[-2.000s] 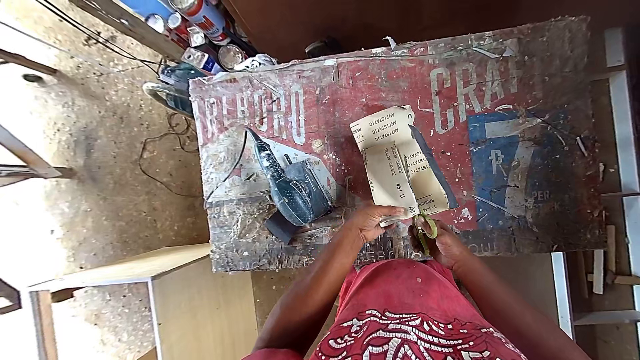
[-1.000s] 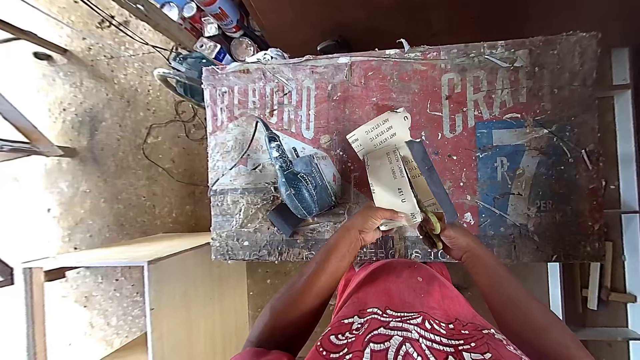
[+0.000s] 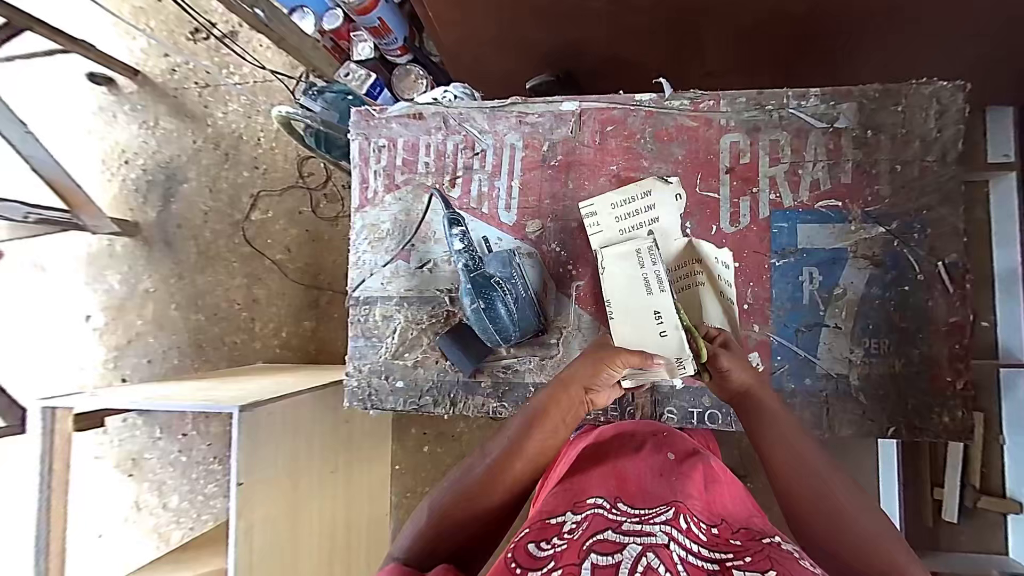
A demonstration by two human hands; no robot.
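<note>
My left hand (image 3: 612,370) pinches the lower end of a pale-backed piece of sandpaper (image 3: 640,300) with print on its back, the thumb on top. My right hand (image 3: 726,364) grips yellow-green handled scissors (image 3: 693,340), whose blades lie at the right edge of the held paper and are partly hidden by it. Another part of the sandpaper (image 3: 704,276) spreads out to the right of the scissors, and an upper part rises behind the held piece; how they join is unclear. An electric sander (image 3: 496,288) lies on the worktable to the left of both hands.
The worn, painted worktable (image 3: 560,152) carries a dark block or pad (image 3: 464,349) beside the sander. A cord leads from the sander over the left edge. Cans (image 3: 384,28) and a green power tool (image 3: 324,120) stand at the back left. A plywood cabinet (image 3: 312,472) stands at the lower left.
The sandpaper's right-hand part, dark side up and close to the cut one second ago, now shows its printed back and stands apart to the right. Both hands remain at the paper's lower end.
</note>
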